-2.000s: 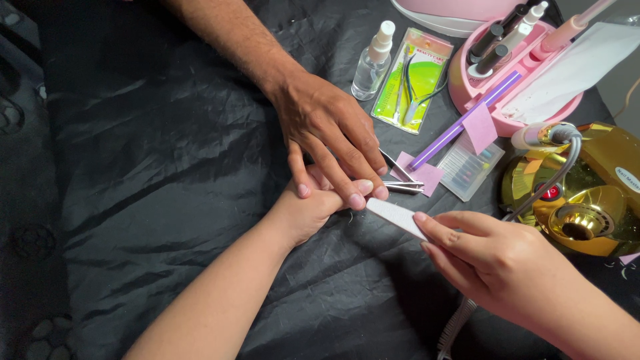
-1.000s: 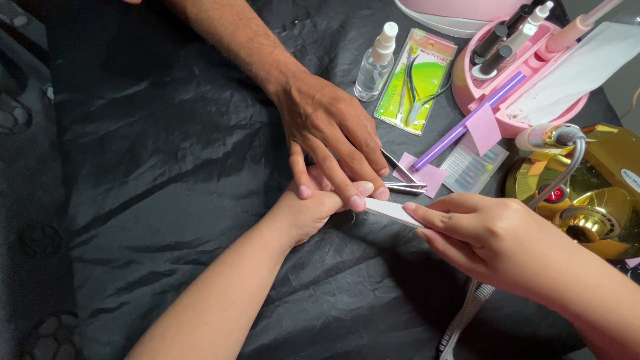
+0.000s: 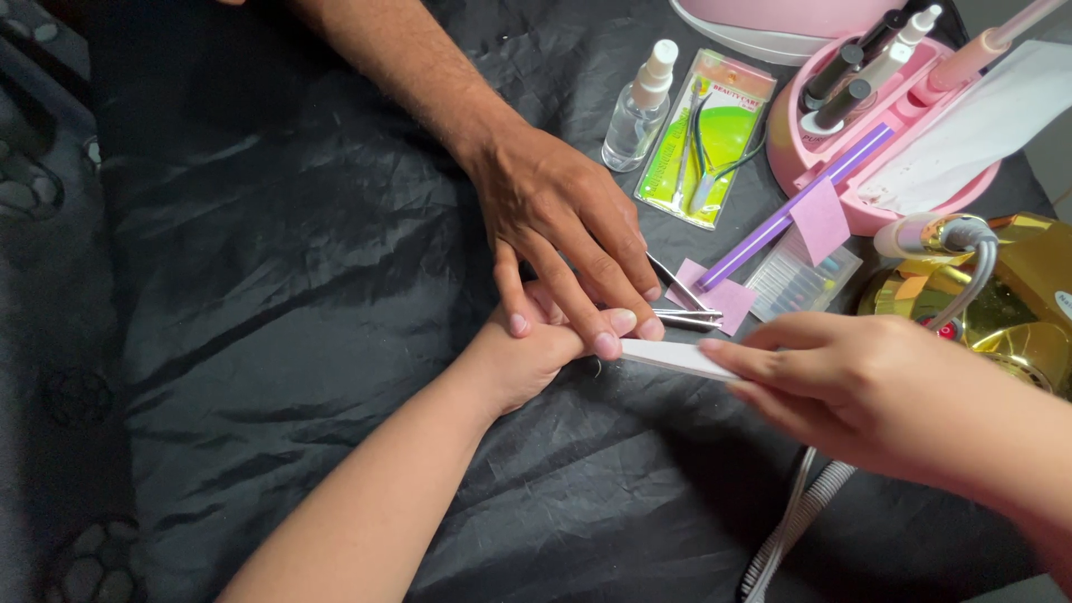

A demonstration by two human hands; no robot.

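My left hand lies under another person's hand, palm hidden, its thumb beside that person's fingertips; it supports the fingers from below. Between the thumb and fingers of my right hand is a white nail file, whose far end touches or nearly touches a fingertip of the other person. Beyond those fingertips lie a metal nail clipper and a slim dark metal tool, partly hidden by the hand.
Behind are a clear spray bottle, packaged cuticle nippers and a pink organizer with bottles. A purple stick, pink paper squares, a clear box of nail tips and a gold nail drill machine stand right. Black cloth covers the table.
The file in my right hand has swung to a flatter angle than two seconds ago, staying near the same fingertip. My left hand and the other person's hand have hardly moved.
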